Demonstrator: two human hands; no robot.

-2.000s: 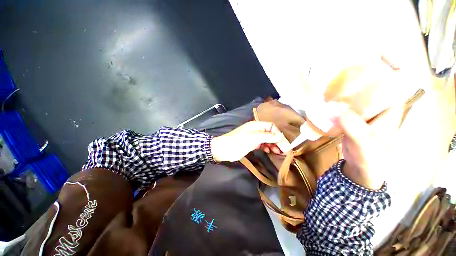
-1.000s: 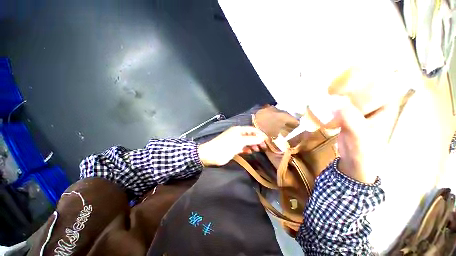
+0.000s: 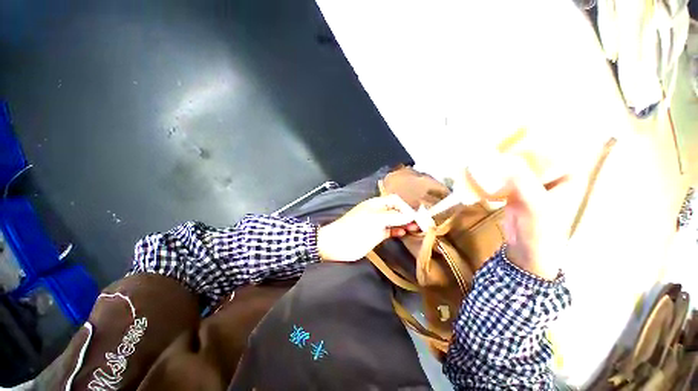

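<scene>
A brown handbag (image 3: 476,229) with narrow loop handles lies on my dark-aproned lap against the table edge. A small shiny clasp (image 3: 444,311) shows on its front. My left hand (image 3: 367,227) pinches a small pale zipper end (image 3: 425,220) at the bag's corner. My right hand (image 3: 528,218) holds the glue bottle (image 3: 490,179), tilted, with its pale nozzle (image 3: 448,205) pointing down-left at the pinched end. Glare washes out much of the bottle and right hand. I cannot tell if the nozzle touches.
A white table (image 3: 428,69), strongly overexposed, runs along the right. Another brown bag lies washed out behind the bottle. A pile of brown bags (image 3: 654,344) is at the lower right. Grey bag pieces (image 3: 639,53) are at the upper right. Blue bins (image 3: 38,244) stand on the dark floor at left.
My left hand moved off the zipper end a little, then came back to it. The bottle stays in my right hand, its nozzle near that corner. The view has shifted slightly.
</scene>
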